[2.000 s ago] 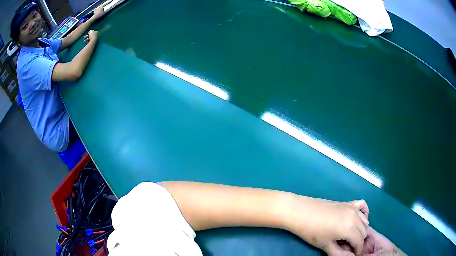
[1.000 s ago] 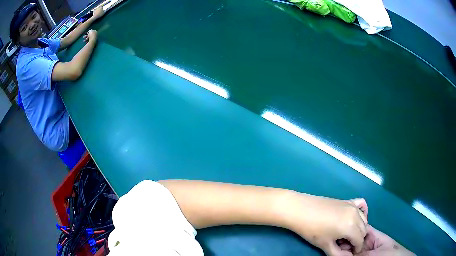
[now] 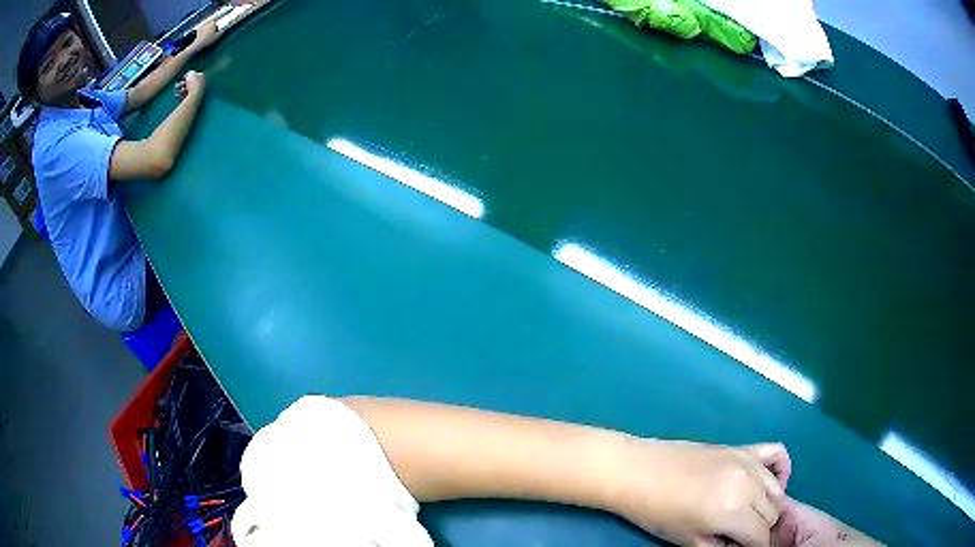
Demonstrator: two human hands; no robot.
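Note:
My left hand is bare and lies at the lower right, with its forearm reaching across from a white sleeve at the bottom left. Its fingers are curled against my right hand. My right hand is bare, partly behind the left one and cut off by the bottom edge. The fingertips of both hands meet and hide each other. No object shows between them, and I cannot tell whether anything small is held. Both hands are over the near part of the green table mat.
A red tote bin with black leads and blue and red ends stands beside the table at left. A person in a light-blue shirt sits at the far left, arms on the table. A bright green bundle and white cloth lie at the far edge.
The view has shifted slightly. My hands stay together, and the dark gap seen earlier between the fingers has closed. The other person's far hand has moved slightly.

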